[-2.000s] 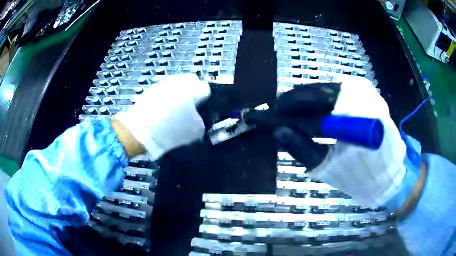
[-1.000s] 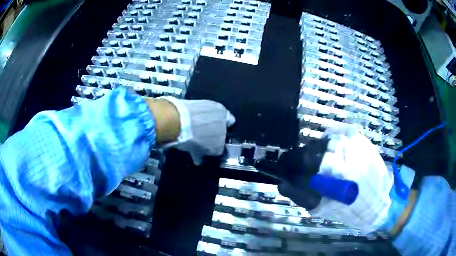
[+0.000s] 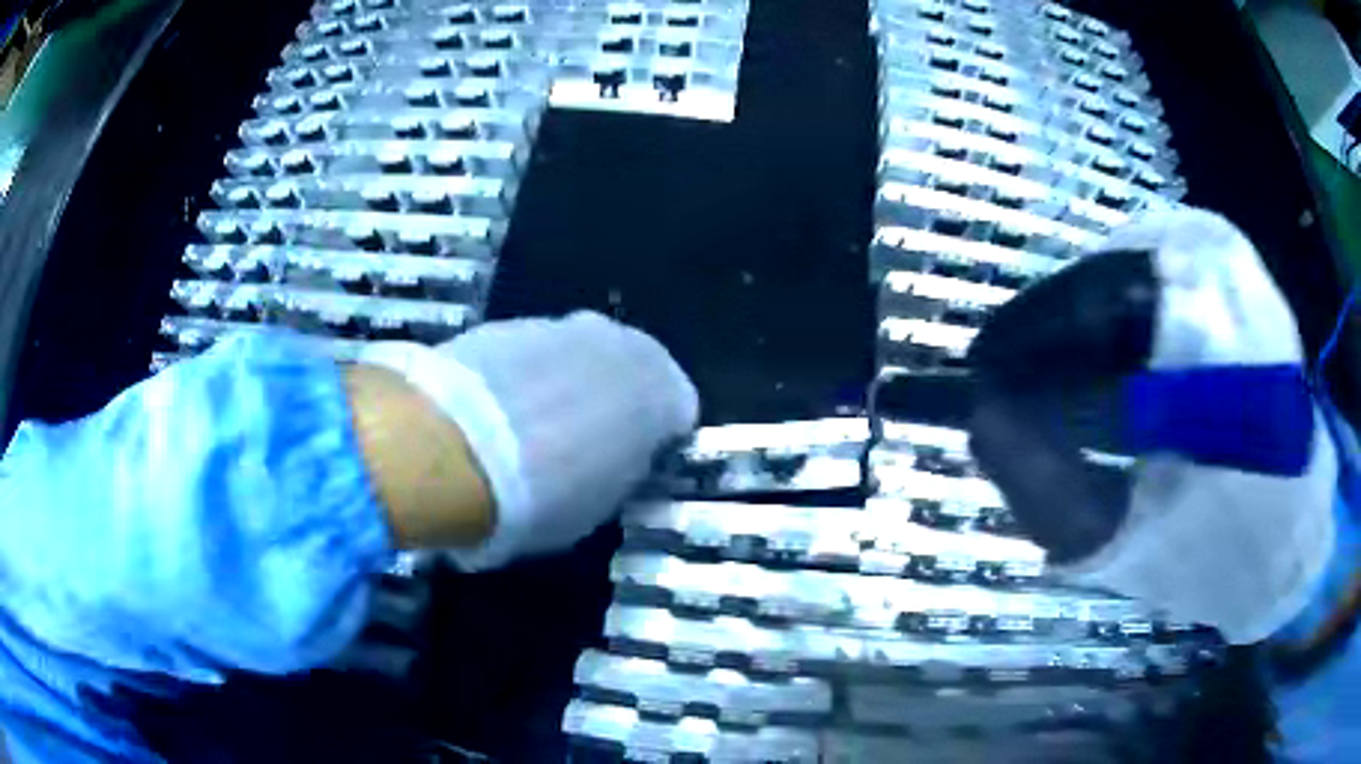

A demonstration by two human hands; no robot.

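Observation:
A silver heat sink bar (image 3: 776, 457) with small dark parts lies on the black tray, just behind the lower rows. My left hand (image 3: 575, 418), in a white glove, is at the bar's left end; its fingertips are hidden, so its hold cannot be told. My right hand (image 3: 1149, 418), in a white glove with black fingertips, is right of the bar and holds a pen-shaped tool with a blue handle end (image 3: 1221, 420). The tool's dark front part points left, its tip near the bar's right end.
Rows of silver bars stand at the back left (image 3: 433, 191), the right (image 3: 970, 164) and the lower middle (image 3: 717, 620). The black tray (image 3: 687, 239) shows between them. The tray's rim curves at far left. A blue cord runs at the right edge.
Since one second ago, my right hand has moved right and up with the tool, off the bar. My left hand stays at the bar's left end. The view has shifted slightly.

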